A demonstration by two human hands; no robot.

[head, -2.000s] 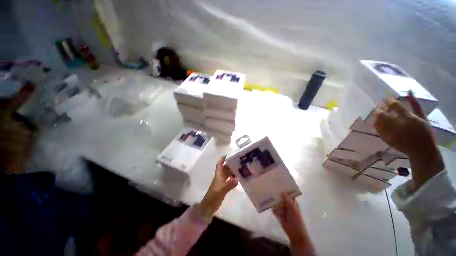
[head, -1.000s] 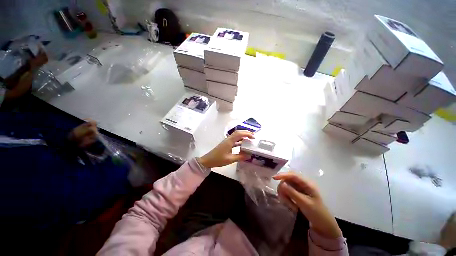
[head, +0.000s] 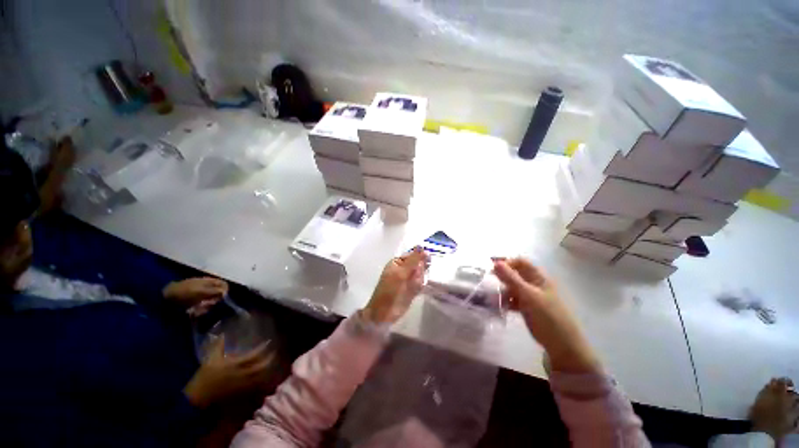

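Observation:
A white product box (head: 462, 285) with a hang tab lies at the bench's front edge with a clear plastic bag (head: 471, 306) loosely around it. My left hand (head: 399, 282) has its fingertips pinched at the bag's upper left edge. My right hand (head: 528, 293) has its fingertips pinched at the bag's upper right edge. A dark phone (head: 440, 242) lies just behind the box, partly hidden. Both hands are slightly blurred.
A single box (head: 335, 232) and two box stacks (head: 387, 164) stand left of centre. A tall, uneven box stack (head: 662, 190) stands right. A dark cylinder (head: 540, 123) stands at the back. A person in dark blue (head: 96, 350) handles clear plastic at left; another hand shows lower right.
My left hand has let go of the box and moved to the bag's edge. My right hand has moved up. The bag now sits higher around the box.

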